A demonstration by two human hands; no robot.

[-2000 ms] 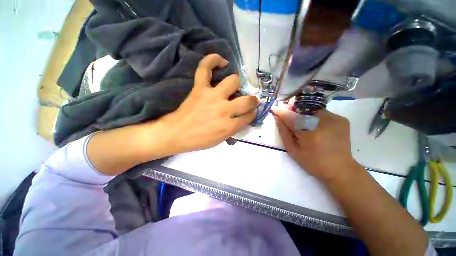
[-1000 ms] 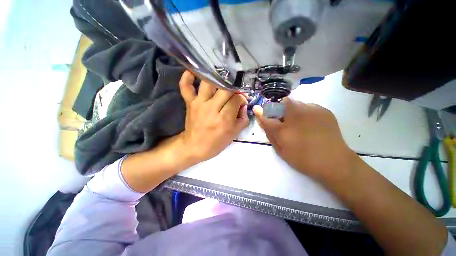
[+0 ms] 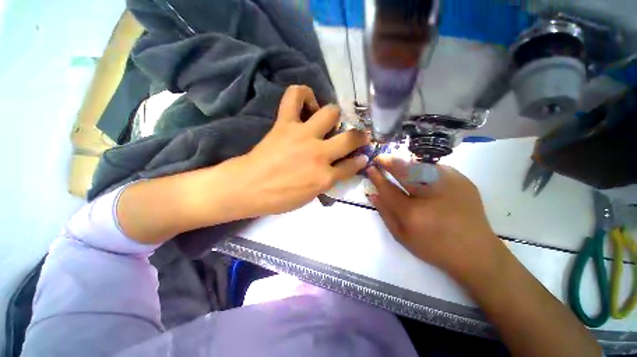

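Note:
A dark grey cloth bundle (image 3: 209,90) fills the left side and runs under my left hand. My left hand (image 3: 304,157) is at the needle area, fingers bent, fingertips pinching a small dark fold of the cloth (image 3: 371,155). My right hand (image 3: 436,213) is just right of it, its thumb and index fingertips at the same fold, partly behind the tension dial (image 3: 429,145). The shiny curved metal guard (image 3: 387,90) of the white sewing machine hangs over the fingertips and hides the needle and presser foot.
Scissors with green and yellow handles (image 3: 589,282) lie at the right. Silver snips (image 3: 536,174) lie under a dark box (image 3: 594,150). A measuring tape (image 3: 349,282) runs along the table's front edge. A tan cardboard piece (image 3: 87,139) is at far left.
The camera view shifted, then shifted back, moving the machine head in the picture. Both hands remain together at the fold; the right fingers are now a little more spread.

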